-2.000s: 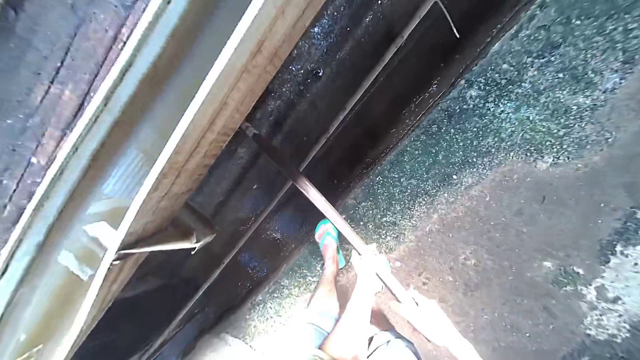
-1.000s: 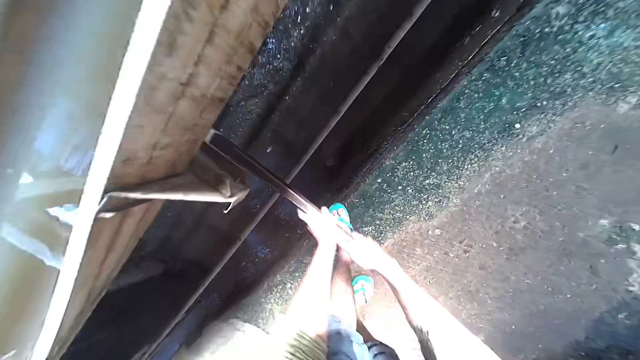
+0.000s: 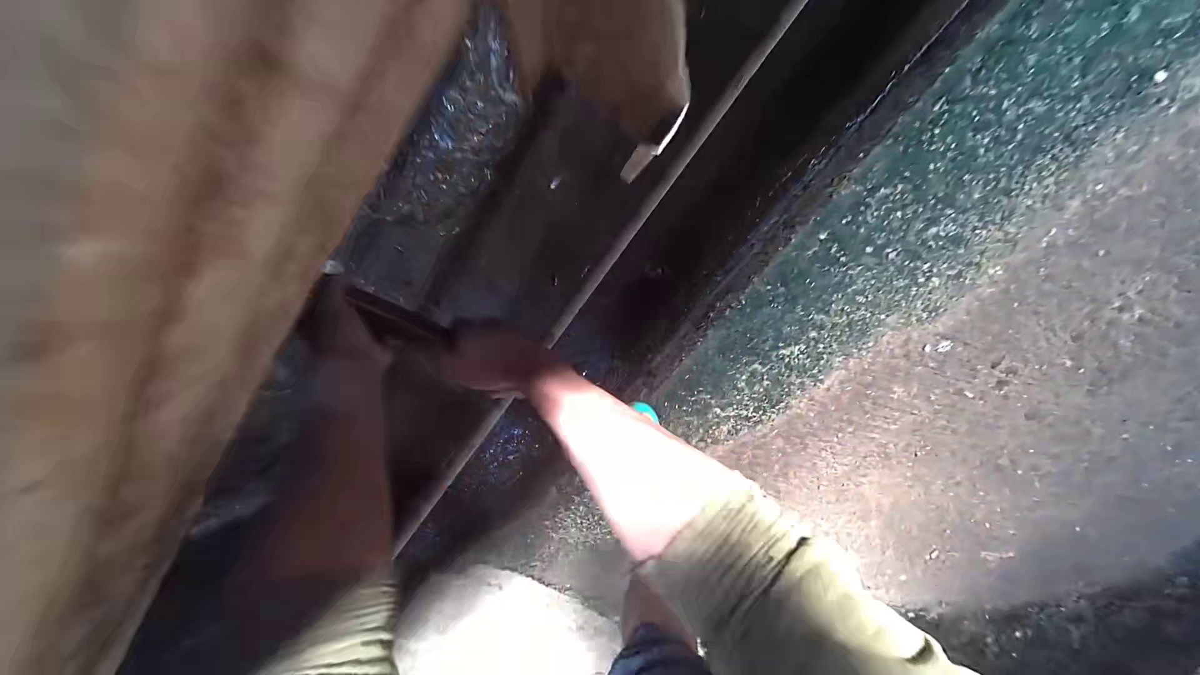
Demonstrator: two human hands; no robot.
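A dark bar or pole (image 3: 398,317) lies in the shade beside a large brown slab-like edge. My right hand (image 3: 492,356) is closed around its nearer part. Farther along, close to the brown edge, my left hand (image 3: 342,314) is at the bar and seems to grip it, though shadow and blur hide its fingers. The bar's far end is hidden by the brown edge. Both forearms reach out from light olive sleeves, the right one in bright sun.
The broad brown edge (image 3: 187,244) fills the left side. A torn brown flap (image 3: 609,66) hangs at the top. A thin pipe or rod (image 3: 656,197) runs diagonally across the dark recess. Rough ground with a green mossy strip (image 3: 844,272) lies to the right. A turquoise sandal (image 3: 644,411) shows partly behind my right forearm.
Both hands have moved from the sunlit area into the shade, close to the brown edge. Less of the bar shows now. The view has come nearer to that edge.
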